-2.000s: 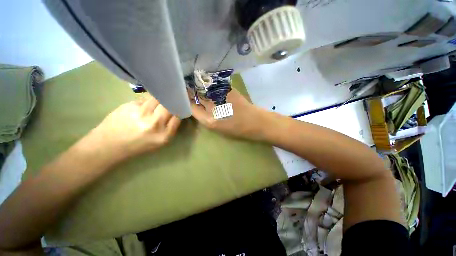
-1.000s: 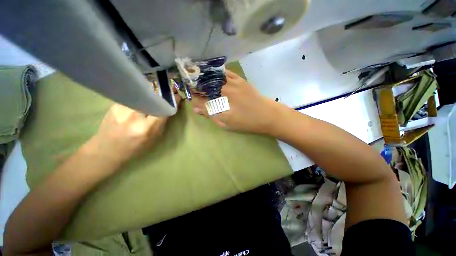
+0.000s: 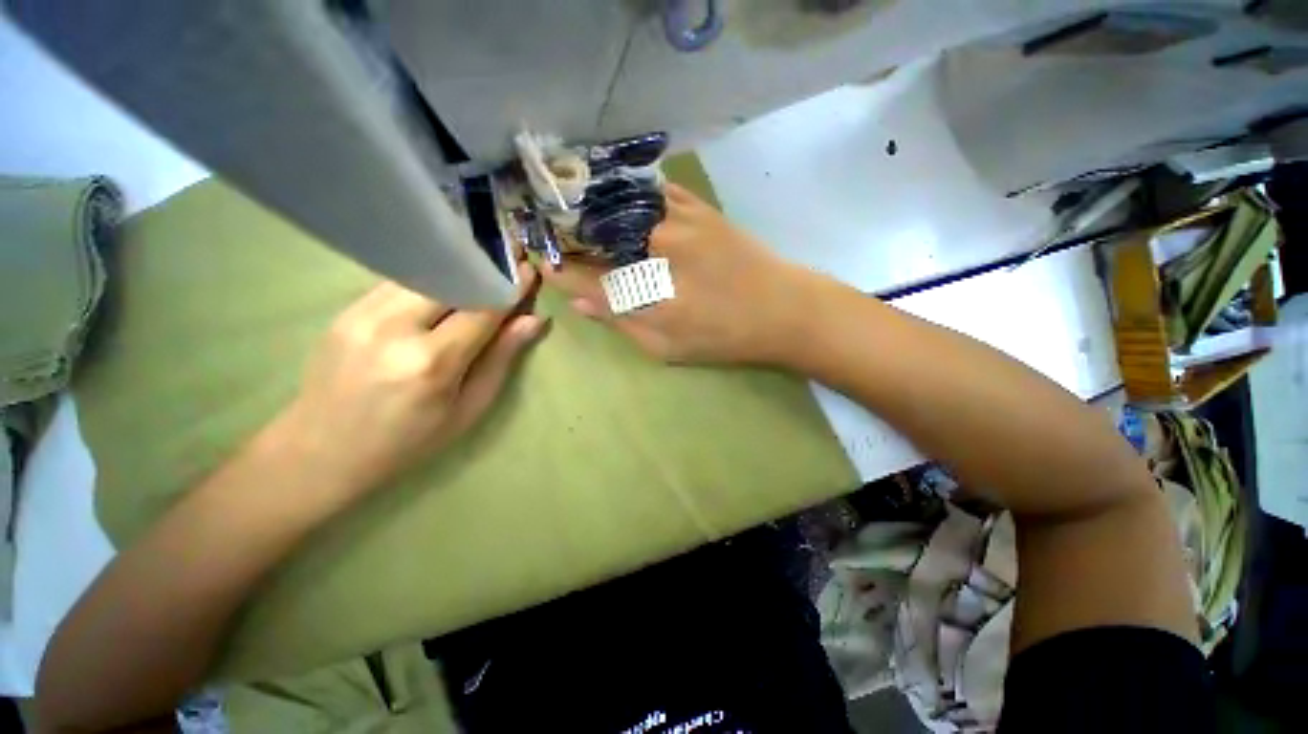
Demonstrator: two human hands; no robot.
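Observation:
A large olive garment panel lies flat under the sewing machine head. My left hand lies on the panel left of the needle area, its fingertips pressed to the cloth beside the presser foot. My right hand is on the panel to the right, partly behind the thread tension assembly and its white ribbed knob. Its fingertips come close to the left ones. The needle tip and any seam under the fingers are hidden.
Folded olive cloth lies at the left edge. A wooden box of scraps stands at the right beside a white bin. Heaped pale cloth is below right. More olive cloth hangs at the front edge.
The view has shifted, and the large ribbed knob has left the picture. My left fingertips are now visible beside the machine head. Both hands stay on the panel near the presser foot.

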